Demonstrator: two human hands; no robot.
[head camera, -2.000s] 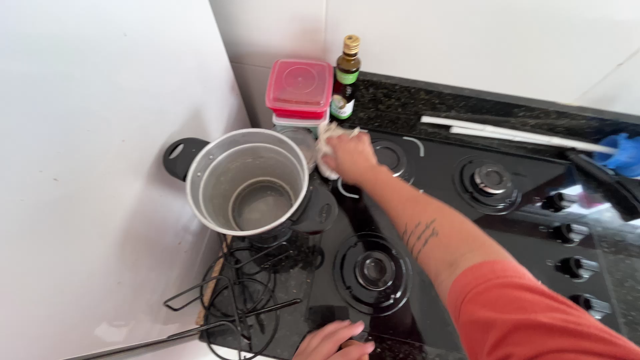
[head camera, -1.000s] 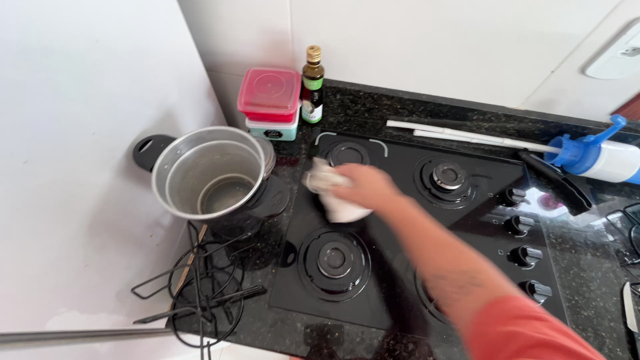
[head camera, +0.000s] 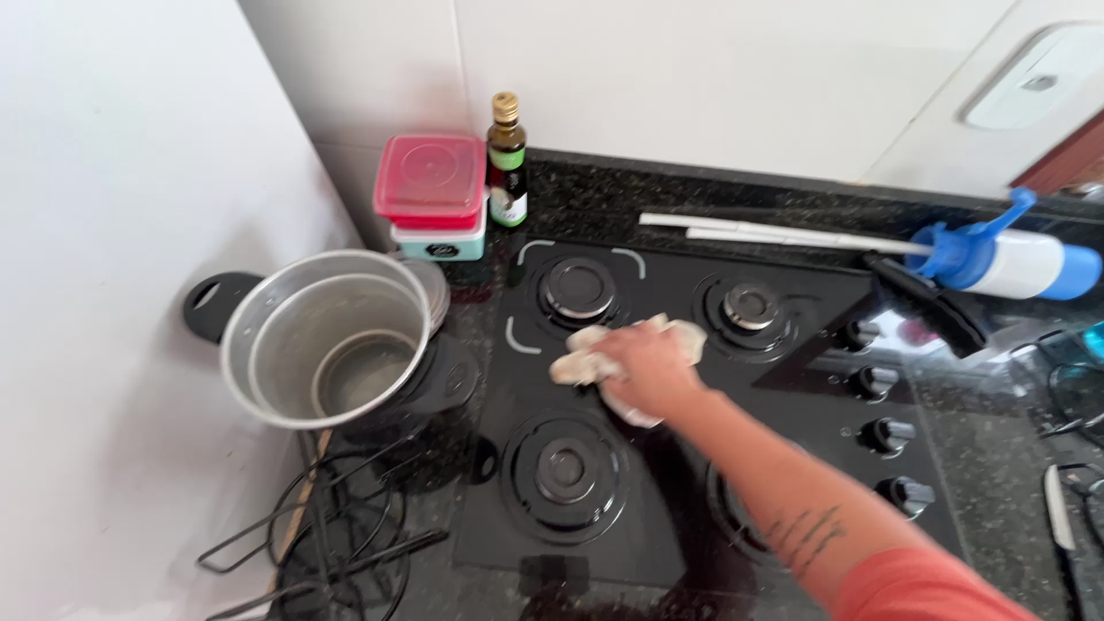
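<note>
My right hand (head camera: 649, 366) presses a crumpled off-white cloth (head camera: 681, 341) onto the black glass cooktop (head camera: 604, 561), between the burners. Just behind the hand is the rear left burner (head camera: 580, 288); the front left burner (head camera: 566, 470) lies nearer to me. The rear right burner (head camera: 750, 306) is to the hand's right. My forearm partly covers the front right burner. Pale corner-shaped marks surround the rear left burner. Control knobs (head camera: 873, 381) line the cooktop's right side. My left hand is out of view.
A large aluminium pot (head camera: 326, 338) stands left of the cooktop, with black wire pan supports (head camera: 345, 535) in front. Stacked plastic containers (head camera: 431, 179) and a glass bottle (head camera: 507, 164) stand behind. A blue and white pump (head camera: 1005, 259) and a knife (head camera: 1059, 509) lie at right.
My right hand with the cloth has moved from beside the containers to the middle of the cooktop. My left hand, at the front edge two seconds ago, is no longer in view.
</note>
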